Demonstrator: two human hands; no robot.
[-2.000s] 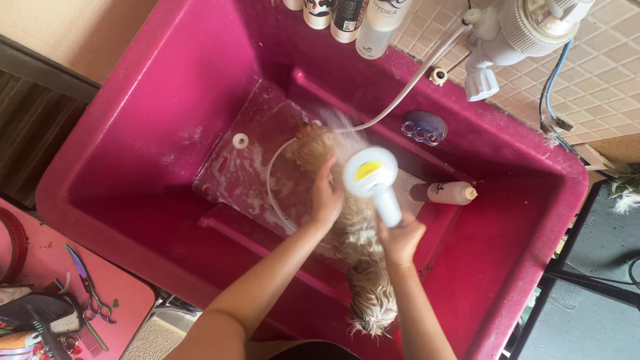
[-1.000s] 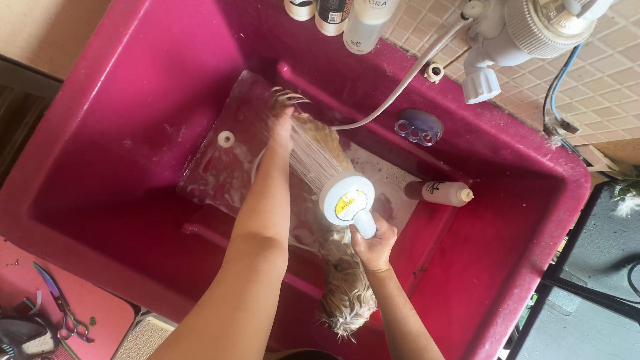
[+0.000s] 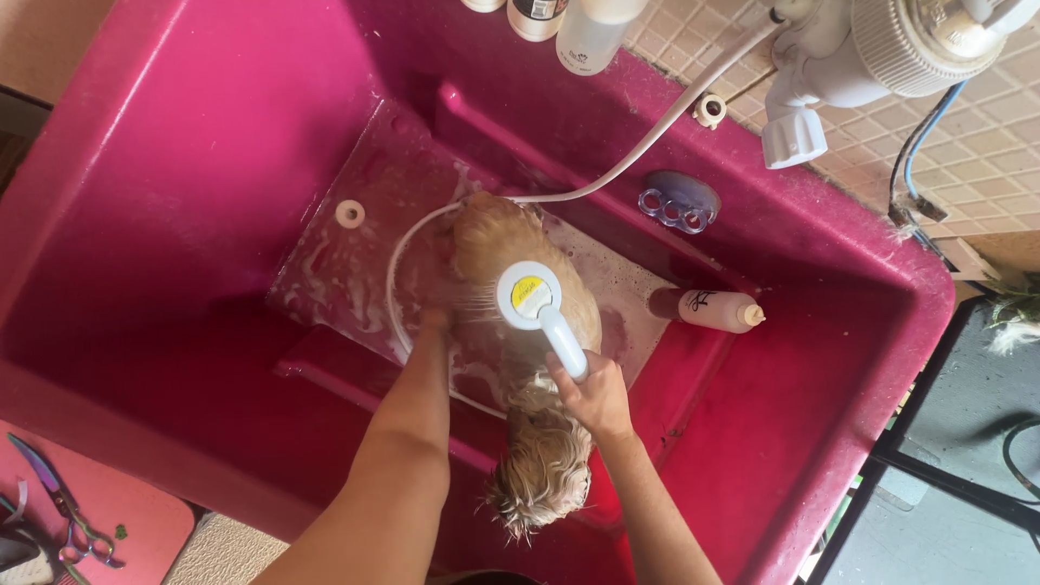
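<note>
A wet, light-furred small dog stands in a deep pink tub, its head toward me. My right hand grips the handle of a white shower head, held over the dog's back, with water spraying out to the left. My left hand is beside the dog's left-hand flank in the spray, blurred, so its fingers and anything in them cannot be made out. A thin white hose loops over the tub floor, around and behind the dog. Suds lie on the wet floor panel.
A bottle lies inside the tub at the right. A clear ringed holder is on the back wall. Bottles and a white water fitting are along the far rim. Scissors rest on a pink surface at lower left.
My left hand has come back toward me from the dog's far end to its flank. The shower head stays in my right hand, over the dog.
</note>
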